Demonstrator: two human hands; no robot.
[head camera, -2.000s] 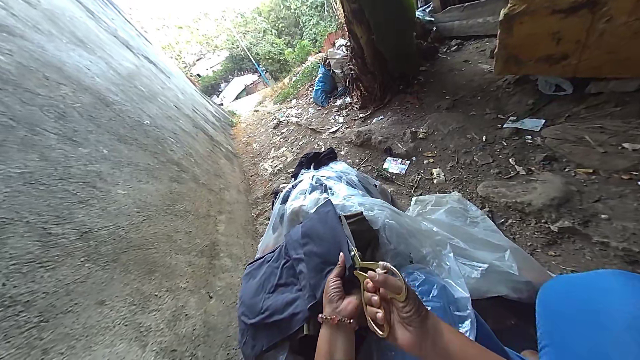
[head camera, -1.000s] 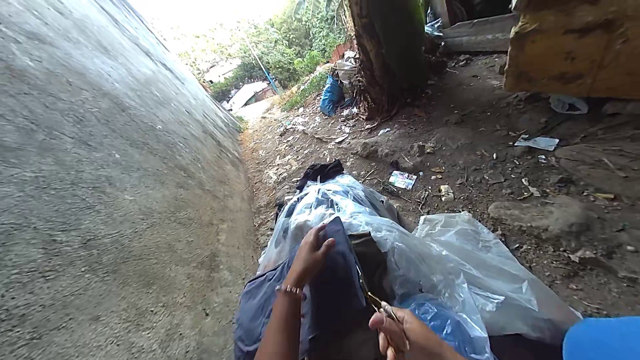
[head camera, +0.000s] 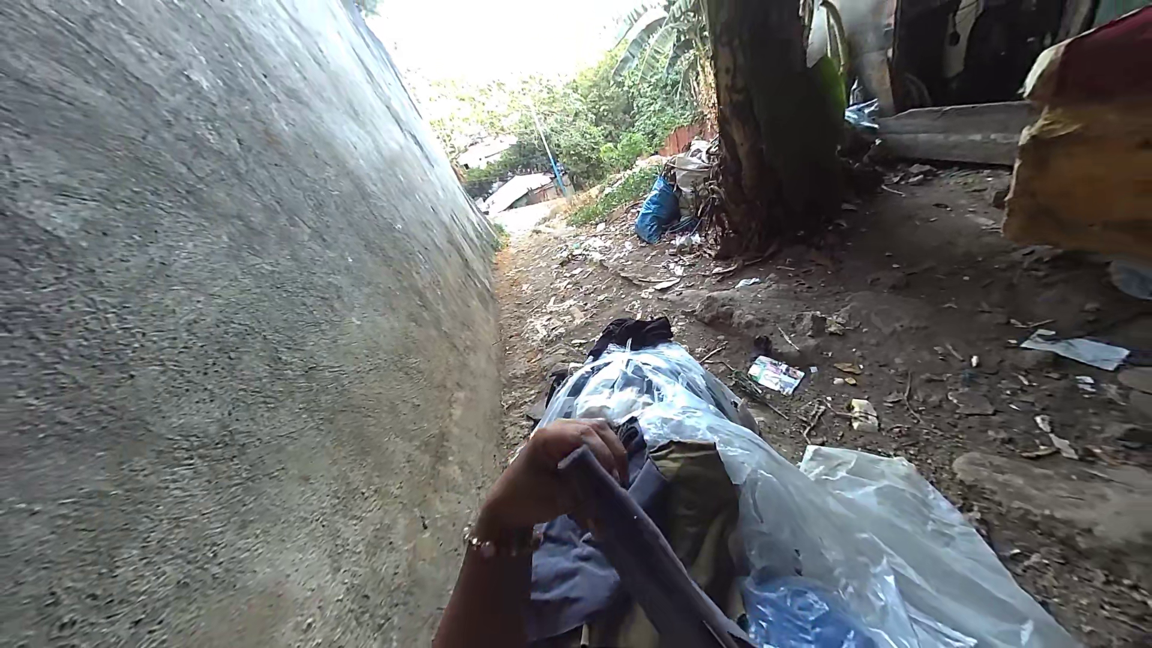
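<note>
My left hand (head camera: 562, 472), with a beaded bracelet at the wrist, grips the dark blue-grey cloth (head camera: 643, 558) near its upper edge and holds it raised in a fold. More of this cloth hangs below the wrist. An olive-brown cloth (head camera: 693, 504) lies just to the right of it. Clear plastic sheeting (head camera: 774, 504) covers the bundle behind and spreads to the right, with a blue plastic bag (head camera: 801, 612) at the bottom. Black cloth (head camera: 634, 333) sticks out at the bundle's far end. My right hand and the scissors are out of view.
A rough concrete wall (head camera: 270, 315) rises close on the left. Littered dirt ground (head camera: 864, 333) stretches ahead and right, with a flat stone (head camera: 1053, 490). A tree trunk (head camera: 774, 117) stands beyond, a blue sack (head camera: 658, 211) beside it. A yellowish block (head camera: 1080, 153) is at the right.
My left hand, spread on the cloth a second ago, has closed on it and lifted a fold. My right hand and the gold-handled scissors have left the view. The view has tilted up.
</note>
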